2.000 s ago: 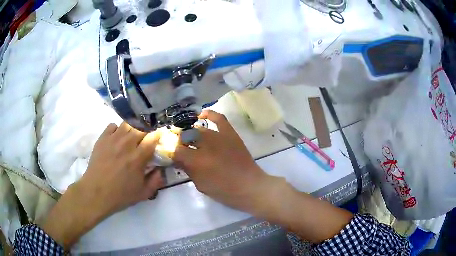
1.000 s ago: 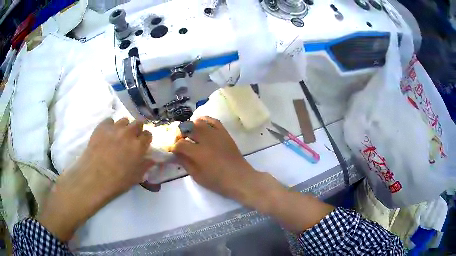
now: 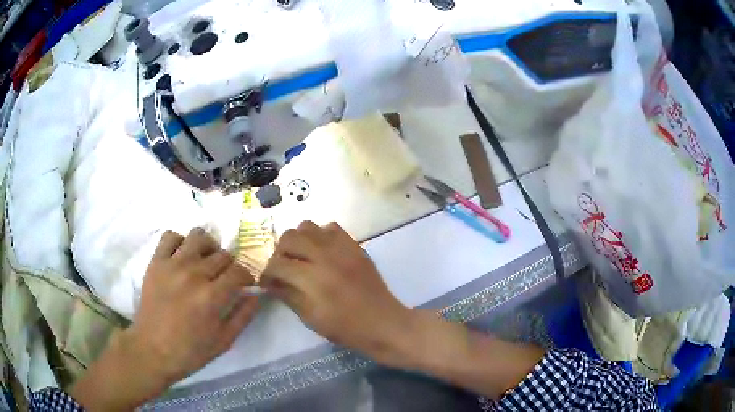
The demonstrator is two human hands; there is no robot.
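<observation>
A cream gathered band (image 3: pixel 256 233) runs from the presser foot (image 3: pixel 234 179) toward me, brightly lit. My left hand (image 3: pixel 193 294) holds its near end from the left, with fingers bent. My right hand (image 3: pixel 322 282) pinches the same end from the right, and the fingertips of both hands almost meet. The band's end is partly hidden by my fingers. The white padded garment (image 3: pixel 121 217) is bunched at the left of the needle area. A small dark grey block (image 3: pixel 268 195) sits beside the foot.
The white machine head (image 3: pixel 266 48) spans the back. Right of the needle lie a pale yellow pad (image 3: pixel 377 153), snips (image 3: pixel 475 219) with open pointed blades, a brown strip (image 3: pixel 481 170) and a black strap (image 3: pixel 516 173). A plastic bag (image 3: pixel 612 201) hangs at the right.
Both hands have moved back from the presser foot toward me. More of the gathered band, the grey block and the holed disc now show. The camera view has shifted.
</observation>
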